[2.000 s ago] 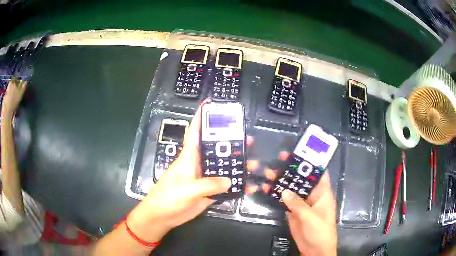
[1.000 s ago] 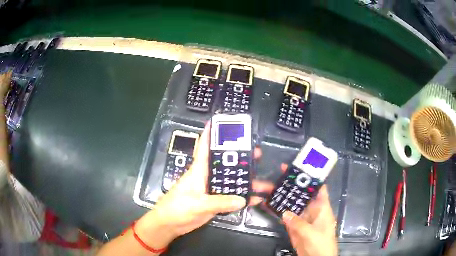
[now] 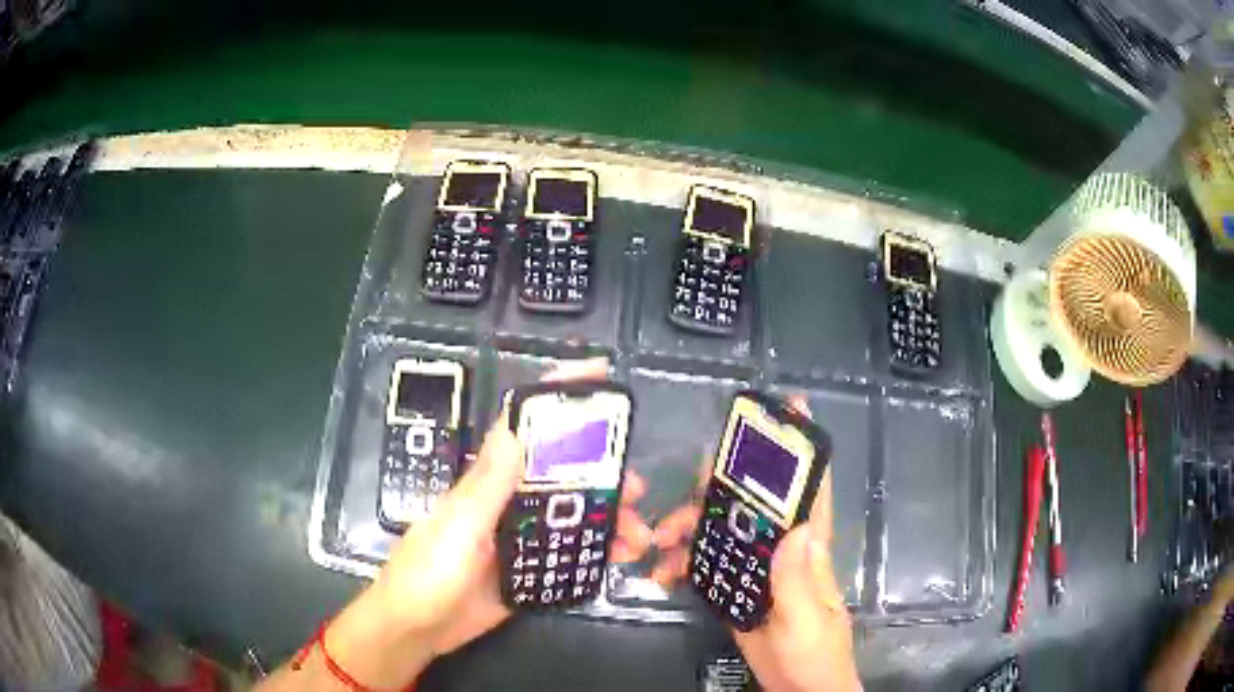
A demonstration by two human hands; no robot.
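My left hand (image 3: 453,554) holds a black bar phone (image 3: 566,498) with white number keys, its screen lit purple and white. My right hand (image 3: 798,608) holds a second bar phone (image 3: 761,508), tilted, its gold-framed screen showing dark purple. Both phones are face up above the front part of the clear blister tray (image 3: 934,500). Parts of both hands are hidden behind the phones. Several dark-screened phones lie in the tray, such as one at the left front (image 3: 421,441) and one at the back right (image 3: 912,300).
Red pens (image 3: 1031,538) lie right of the tray, below a small fan (image 3: 1121,308) with a cream-yellow grille. A pale edge strip (image 3: 271,146) and a green surface (image 3: 541,68) run behind the tray. A person's arm (image 3: 1191,642) shows at the lower right.
Both phones have moved lower in view, and the thumbs have come off the lower keys. The right phone now leans less and its frame looks gold. The person's arm at the left has left view.
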